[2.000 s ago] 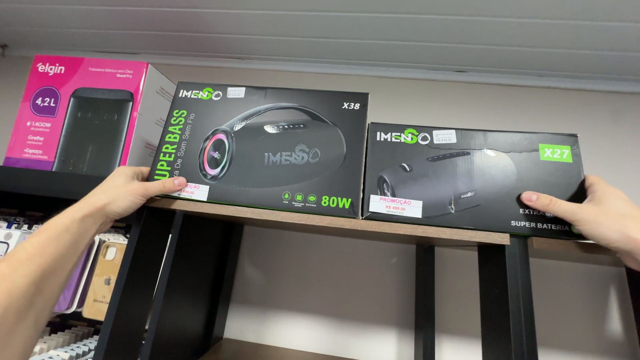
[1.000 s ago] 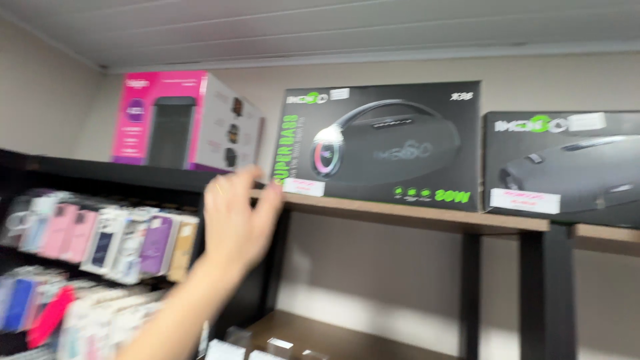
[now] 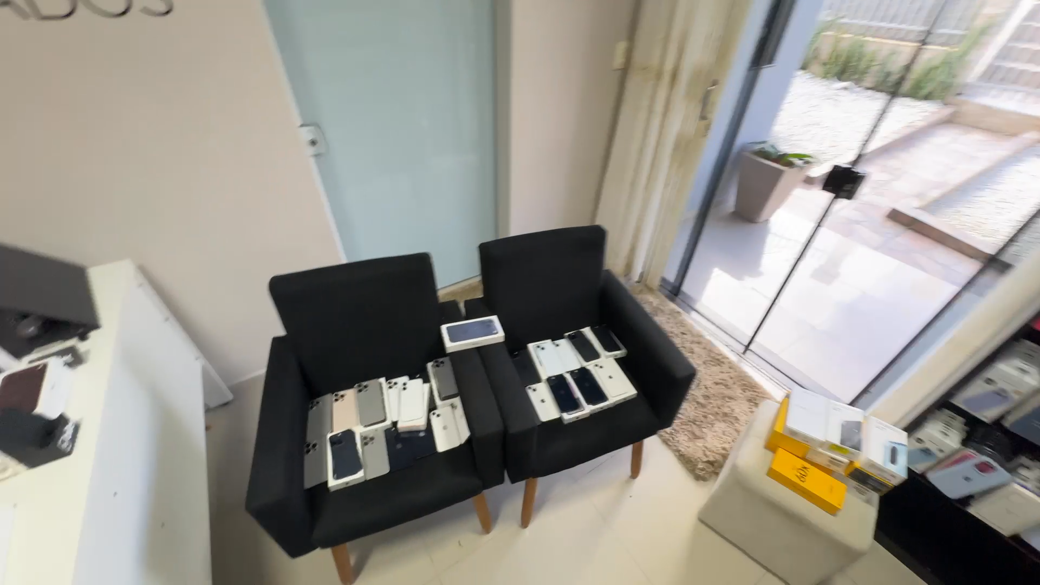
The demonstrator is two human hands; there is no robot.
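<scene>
Neither my left hand nor my right hand shows in the head view now. Two black upholstered armchairs stand side by side; on the seat of the left armchair (image 3: 353,305) lie several smartphones and phone boxes, among them a white box with a dark phone pictured or lying on it (image 3: 345,457). More phone boxes cover the seat of the right armchair (image 3: 543,272), including a white phone box (image 3: 615,380). Another white phone box (image 3: 473,332) rests across the inner armrests. At the right, a pale pouf (image 3: 743,479) bears white boxes and a yellow box (image 3: 806,480).
A white counter (image 3: 138,390) with boxes runs along the left. Behind the chairs is a frosted glass door (image 3: 398,138). A shaggy rug (image 3: 703,406) lies before the glass entrance door (image 3: 812,268), with a planter (image 3: 764,187) outside. Black shelving (image 3: 918,520) with phone boxes stands at the right.
The view has swung from the high shelf with speaker boxes to the armchairs and glass entrance. Both hands were on the speaker boxes two seconds ago; both are now out of view.
</scene>
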